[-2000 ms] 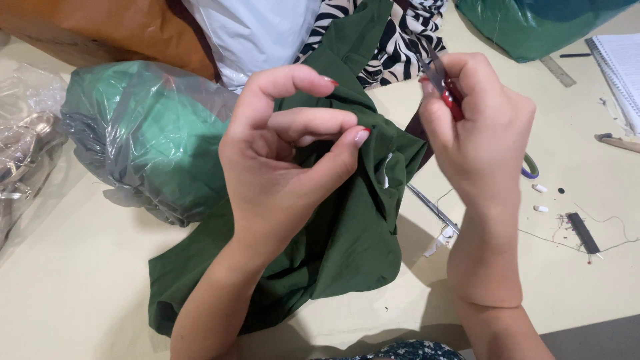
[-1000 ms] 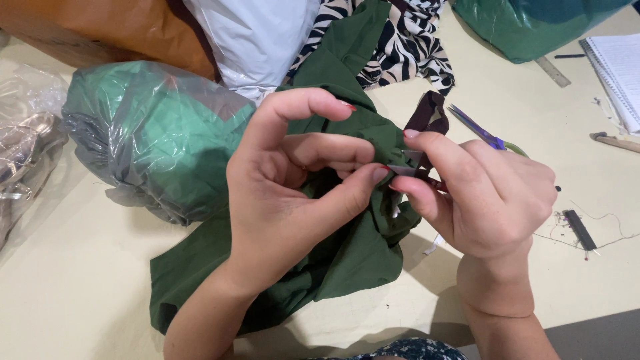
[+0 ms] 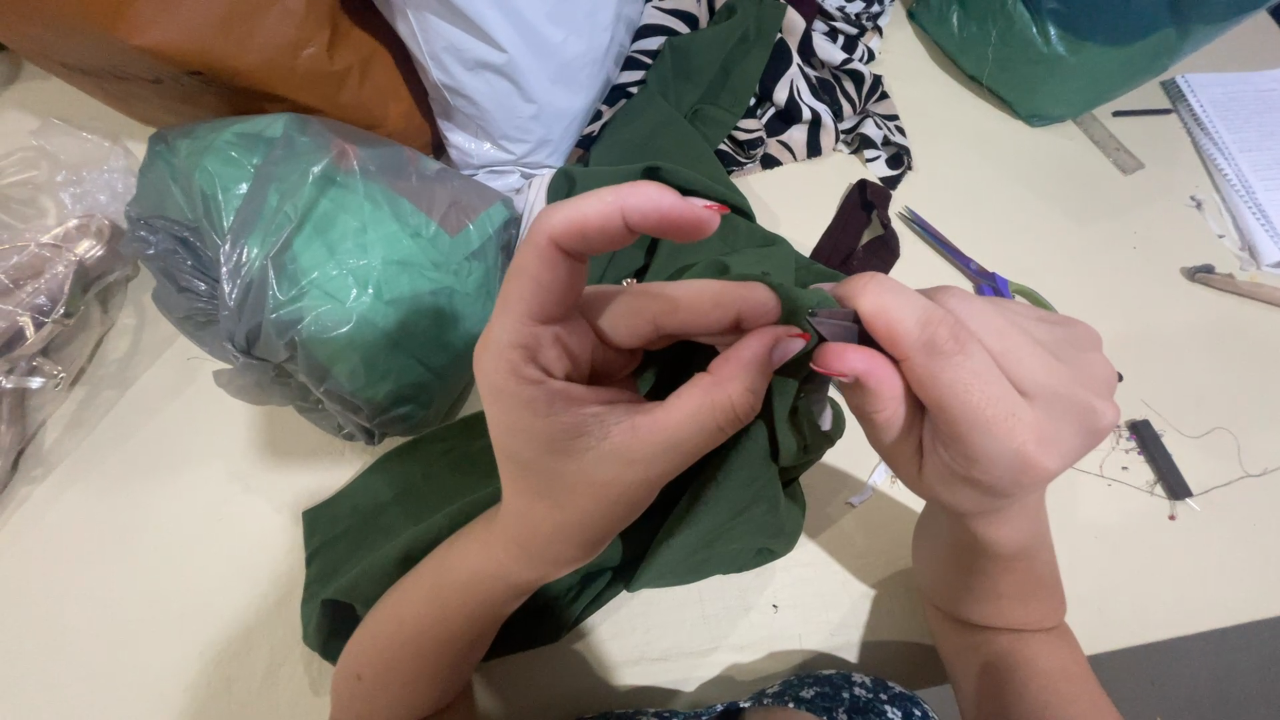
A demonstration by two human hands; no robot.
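Note:
Dark green fabric [image 3: 720, 520] lies bunched on the table beneath both hands. My left hand [image 3: 620, 390] pinches a bit of it between thumb and a finger, with the index finger raised and curved. My right hand [image 3: 980, 390] holds small thread snips [image 3: 835, 325], whose blades touch or nearly touch the cloth at my left fingertips. Most of the snips is hidden in the right hand. Scissors [image 3: 955, 250] with purple and green handles lie beyond the right hand. A dark maroon fabric strip [image 3: 860, 230] sits beside them.
A clear bag of green cloth [image 3: 330, 270] is at the left. Orange [image 3: 230, 60], white [image 3: 510, 80] and green [image 3: 1080, 50] bags stand at the back, near zebra-patterned fabric [image 3: 820, 90]. A spiral notebook [image 3: 1235, 140], ruler [image 3: 1108, 143] and black stick-like piece with threads [image 3: 1160, 460] lie right.
Two seconds ago the right hand held the snips raised, apart from the left hand. It has come down to the cloth at the left fingertips, and the scissors now show beyond it.

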